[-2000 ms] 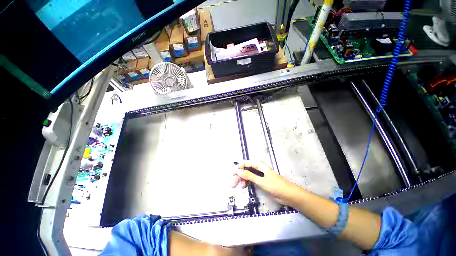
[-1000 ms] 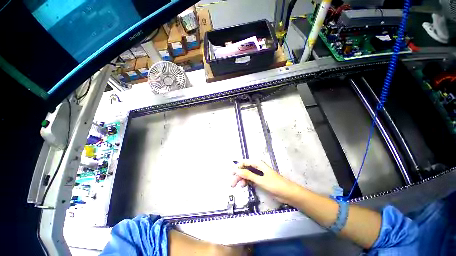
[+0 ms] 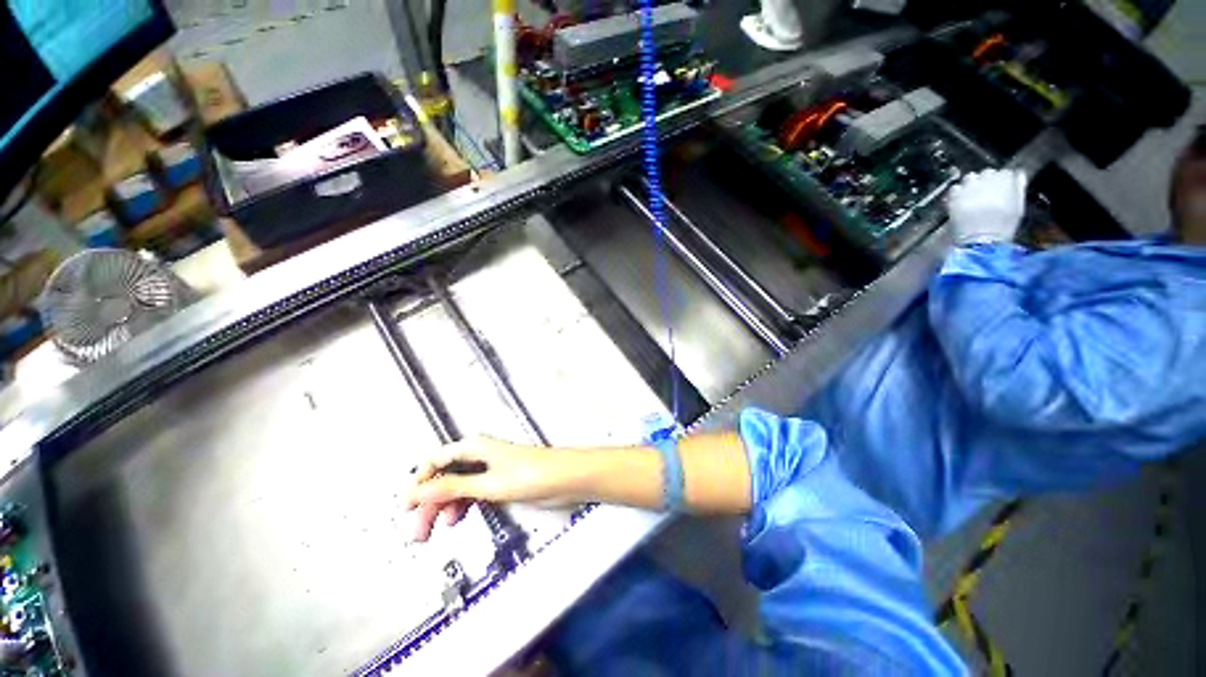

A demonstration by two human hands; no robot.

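Note:
My right hand (image 3: 479, 479) is over the conveyor's crossbars (image 3: 413, 370), with a dark pen-like tool (image 3: 456, 467) held between thumb and fingers. A blue wrist strap (image 3: 672, 474) with a coiled blue cord is on my right wrist. My left hand is not in view. A green power board (image 3: 866, 165) with orange-red coils and a silver heatsink lies on the conveyor at the right. Part of another board (image 3: 20, 595) shows at the left edge.
A co-worker's white-gloved hand (image 3: 987, 206) is beside the right board. A black bin (image 3: 311, 152) with papers, a small fan (image 3: 113, 302) and cartons (image 3: 159, 165) stand behind the conveyor. Another green board (image 3: 615, 82) lies beyond the rail (image 3: 284, 261). A monitor (image 3: 73, 60) is upper left.
The view has turned to the right, so the co-worker and more of the right board show. My left forearm has left the picture. My right hand still holds the tool.

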